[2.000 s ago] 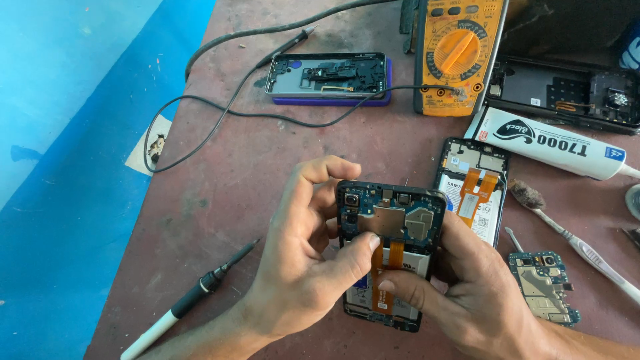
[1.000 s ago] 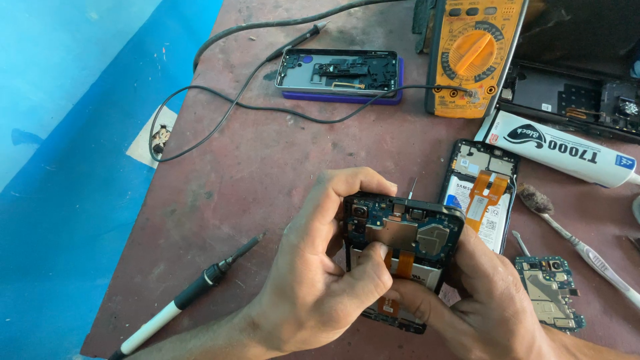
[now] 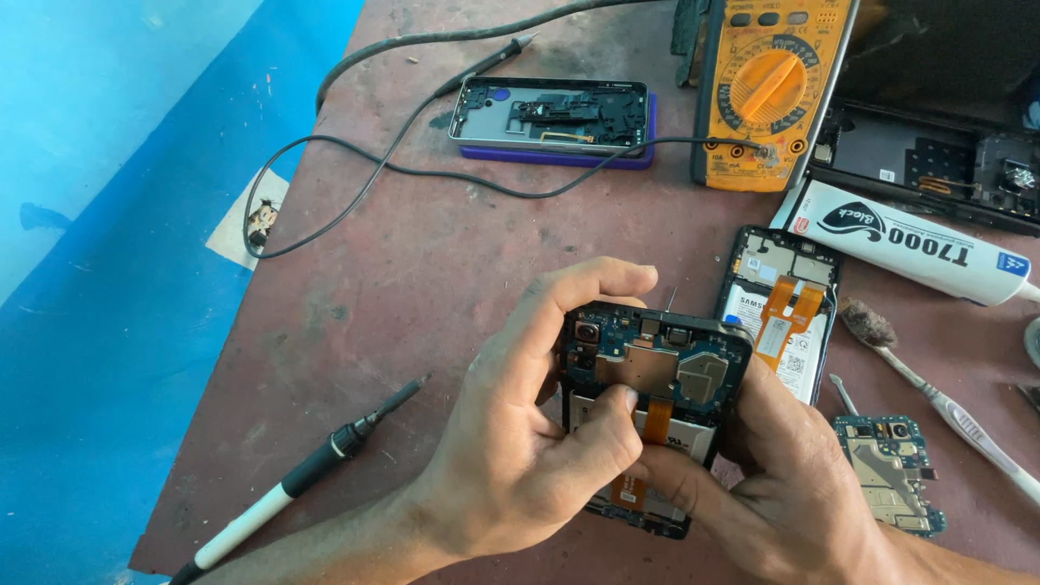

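Note:
An opened smartphone [image 3: 638, 366] is held between my two hands, its circuit board at the top end and its battery below. My left hand [image 3: 536, 422] wraps the left edge, the thumb tip pressing at the board's lower edge by the orange flex cable [image 3: 657, 421]. My right hand [image 3: 780, 463] grips the right edge, its thumb lying over the battery and cable. My thumbs hide part of the cable. Behind the phone's top edge a thin metal pin [image 3: 672, 299] sticks up; what holds it is hidden. A second opened phone [image 3: 780, 317] lies just beyond my right hand.
A soldering iron [image 3: 325, 459] lies at left. Farther back are a phone frame [image 3: 561, 118] on a purple block [image 3: 561, 156], a yellow multimeter [image 3: 768, 89] and a black probe lead [image 3: 479, 176]. At right are a glue tube [image 3: 902, 236], a toothbrush [image 3: 942, 398] and a loose circuit board [image 3: 890, 475].
My left thumb has moved slightly along the board's lower edge. The thin pin behind the phone, unseen two seconds ago, now shows. Both hands still hold the phone.

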